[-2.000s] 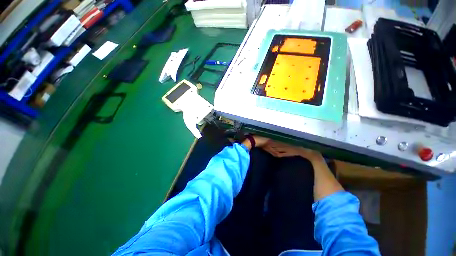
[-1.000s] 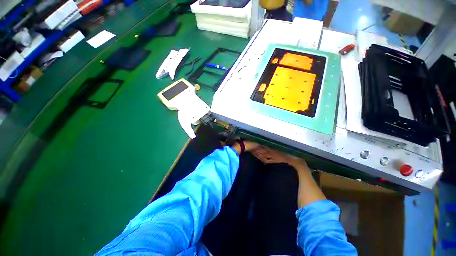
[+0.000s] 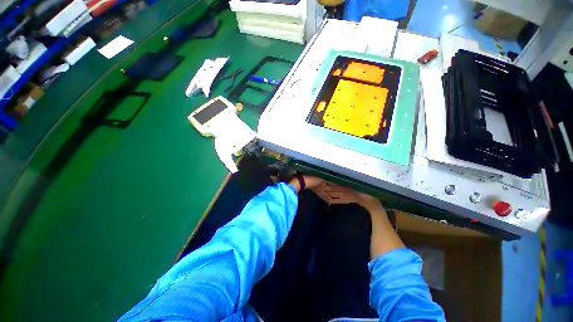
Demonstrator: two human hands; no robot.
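My left hand and my right hand rest together on my lap, just under the machine's front edge. They overlap and are partly in shadow, so their fingers do not show clearly. On the machine top, an orange fixture plate lies with a black rim around it, inside a pale teal frame. Neither hand touches the fixture.
Thick black frames are stacked at the machine's right. Silver buttons and a red knob sit at its front right. A cream handheld device and thin bezels lie on the green surface. An open cardboard box is at lower right.
The view has shifted, so the machine and fixture sit further left in the picture than two seconds ago. My hands stay together on my lap.
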